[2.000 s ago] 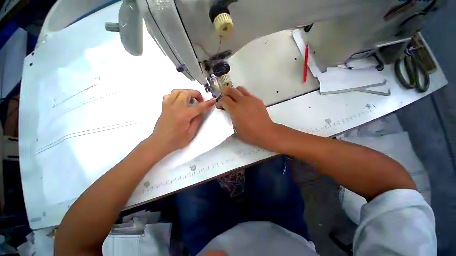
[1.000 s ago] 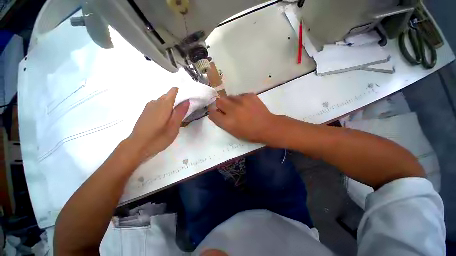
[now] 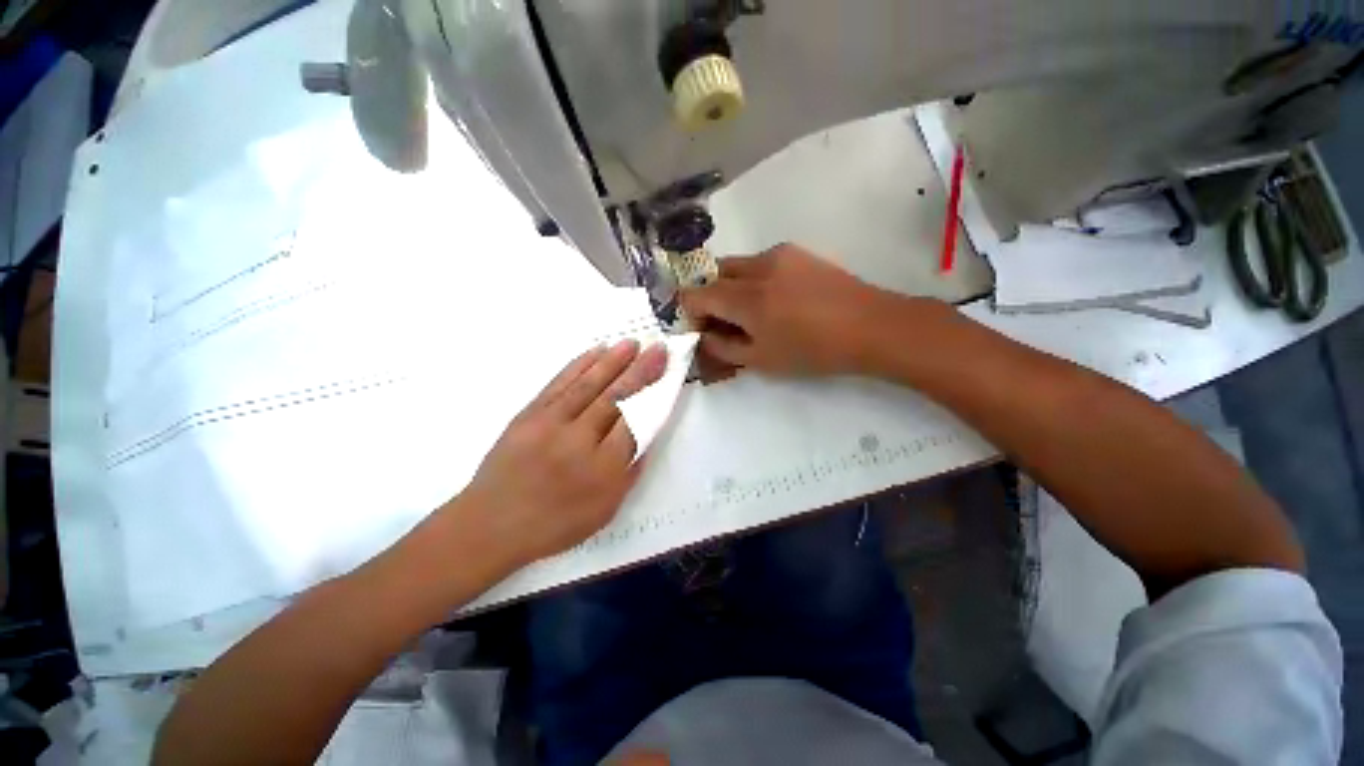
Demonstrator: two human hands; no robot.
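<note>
A large white garment panel (image 3: 284, 449) lies on the table left of the sewing machine (image 3: 554, 135), with double stitch lines and a narrow pocket outline. Its right corner reaches the presser foot and needle area (image 3: 666, 307). My left hand (image 3: 569, 442) lies flat on the panel, fingers spread a little, just below and left of the needle. My right hand (image 3: 770, 314) is just right of the needle, fingers curled beside the panel's corner; its fingertips are partly hidden, and I cannot tell if they pinch the cloth.
A red stick (image 3: 951, 210) and white card pieces (image 3: 1092, 274) lie on the right of the machine bed. Scissors with dark green handles (image 3: 1279, 262) lie at the right end. The machine lamp (image 3: 388, 90) hangs left of the needle. White panels (image 3: 1100, 584) are piled below right.
The panel's lifted corner is now flatter at the needle. My left hand has moved from holding the raised cloth to lying on it, lower and nearer the needle. The camera view has shifted.
</note>
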